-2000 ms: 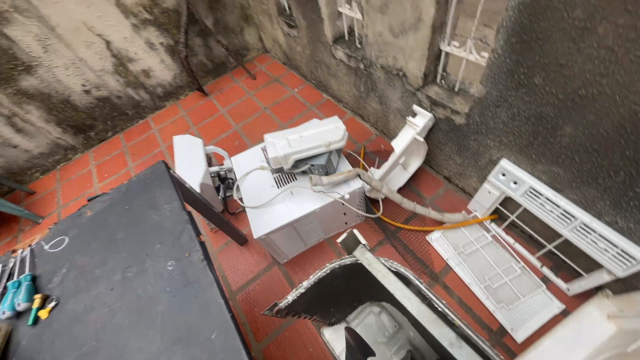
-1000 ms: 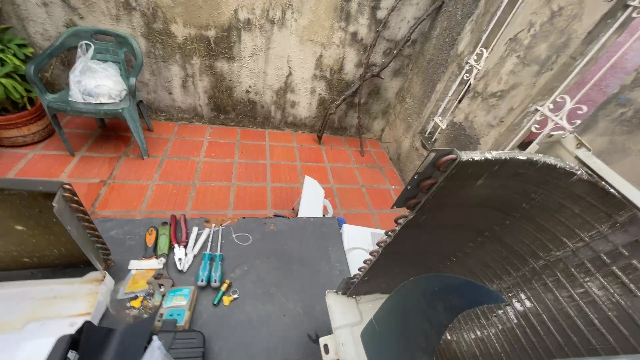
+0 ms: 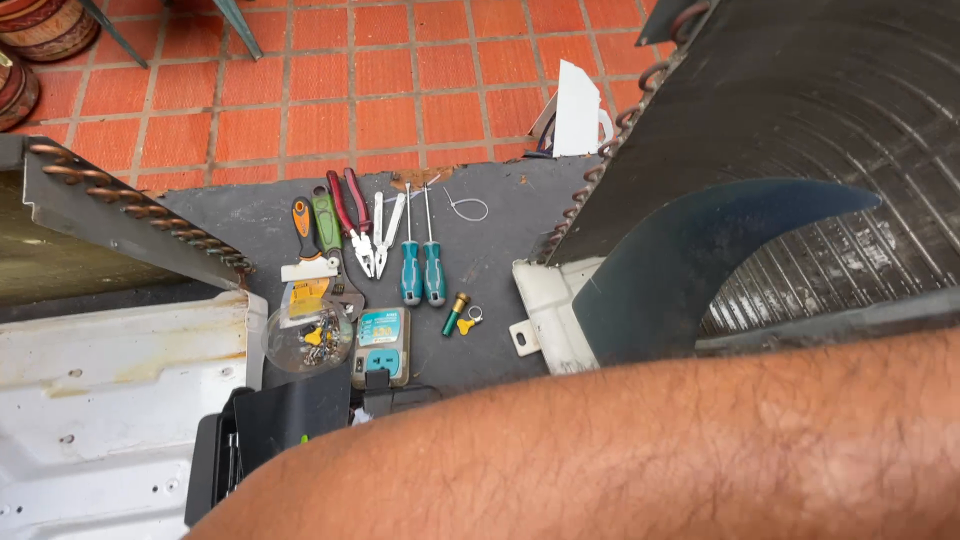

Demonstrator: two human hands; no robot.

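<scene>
A bare forearm crosses the bottom of the view from the right edge to the lower left; neither of my hands shows. Beyond it on the dark tabletop lie two teal-handled screwdrivers, red-handled pliers, white locking-type pliers or a multitool, a green-handled adjustable wrench and an orange-and-black handled scraper. A clear round dish holds screws and a yellow piece. Beside it is a voltage protector with a black plug in it. A brass-and-green nozzle-like part lies near a yellow-tabbed clamp.
At right stands a finned coil with copper bends, a dark fan blade before it. Another coil and a stained white metal base are at left. A black case is lower left. Red tiles lie beyond the table.
The view has swung left from the floor units to the table and then come down closer over the tools. The forearm has come into view across the bottom.
</scene>
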